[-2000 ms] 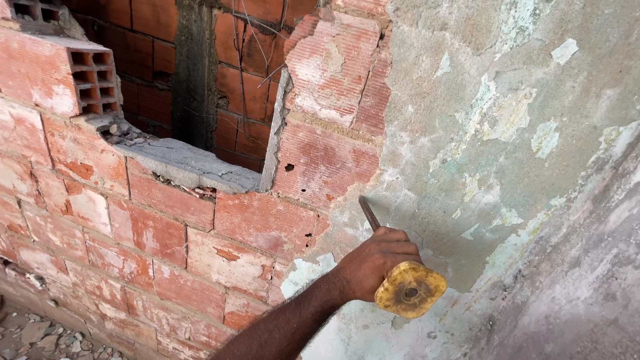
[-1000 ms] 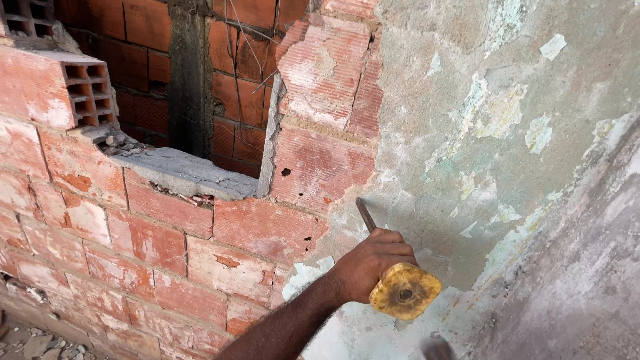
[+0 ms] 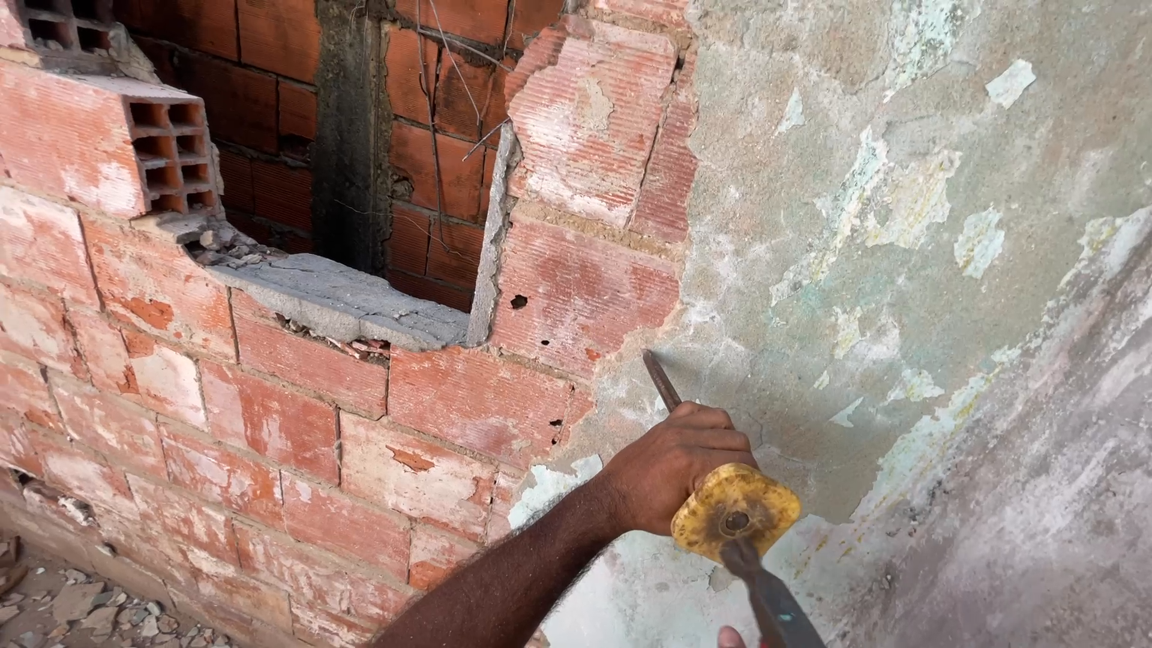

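My left hand (image 3: 679, 463) is closed around a steel chisel (image 3: 662, 382) with a worn yellow hand guard (image 3: 735, 515). The chisel's tip touches the grey-green plaster (image 3: 765, 378), just right of the ragged edge where bare hollow clay bricks (image 3: 585, 297) show. A metal hammer head (image 3: 774, 594), slightly blurred, is at the chisel's struck end by the guard. Of my right hand (image 3: 730, 638) only a fingertip shows at the bottom edge, beside the hammer; its grip on the handle is out of frame.
A broken opening with a rough concrete sill (image 3: 346, 301) lies at upper left, with thin bent wires (image 3: 436, 135) hanging in it. A broken hollow brick (image 3: 171, 157) juts beside it. Rubble (image 3: 99, 612) covers the ground at lower left. A rough grey wall (image 3: 1017, 504) stands at right.
The hammer head has come into view from the bottom and is now at the chisel's struck end. My left hand keeps the chisel at about the same spot on the plaster.
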